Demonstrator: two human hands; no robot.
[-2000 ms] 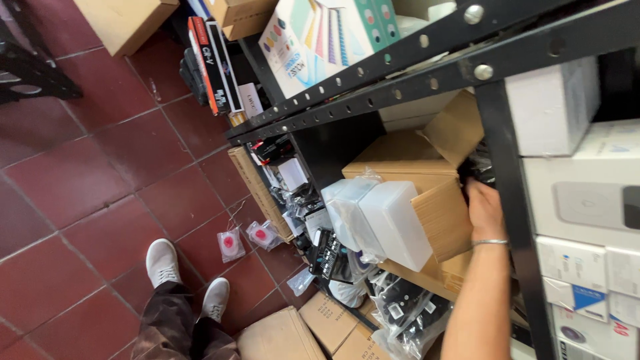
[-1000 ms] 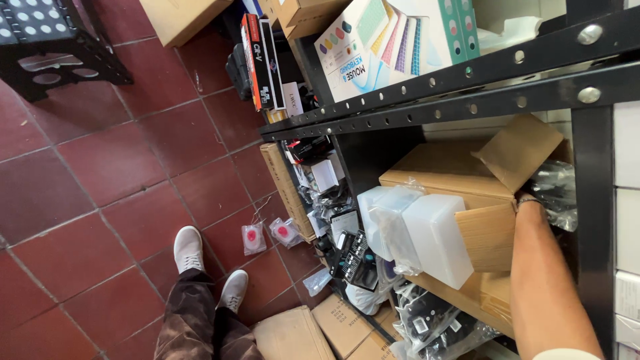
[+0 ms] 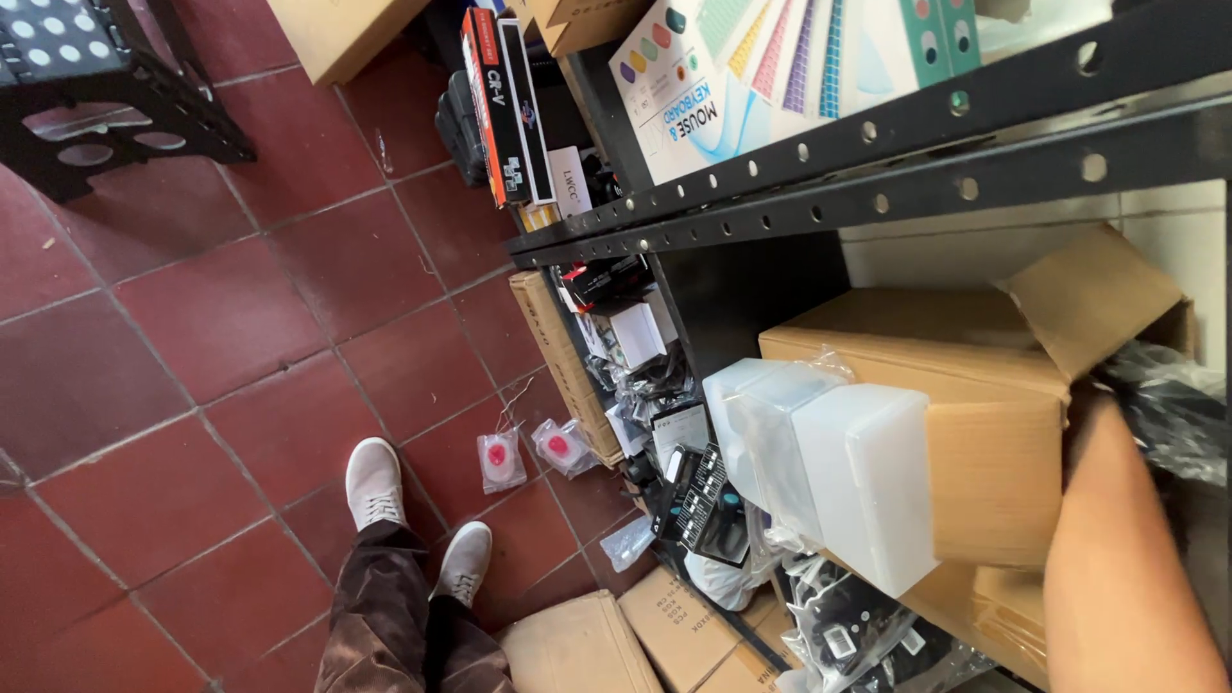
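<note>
One bare forearm reaches up from the lower right into an open cardboard box (image 3: pixel 996 472) on a black metal shelf. Its hand is hidden inside the box, so what it touches is unseen; whether it is my left or right hand is hard to tell from the arm alone, though it enters at the right side. Black items in clear plastic bags (image 3: pixel 1169 409) lie by the box's opening. Frosted plastic containers (image 3: pixel 866 481) stand against the box's near side. My other hand is out of the picture.
The perforated shelf beam (image 3: pixel 881 202) crosses above the box. A mouse and keyboard box (image 3: pixel 712 91) lies on the other shelf. Cardboard boxes (image 3: pixel 577 645) stand at the bottom. A black folding stool (image 3: pixel 115 106) and two small bagged items (image 3: pixel 500 460) are on the tiled floor.
The hand was partly visible at the box's opening two seconds ago; it has moved deeper and is now hidden. The view has shifted, bringing in more of the stool.
</note>
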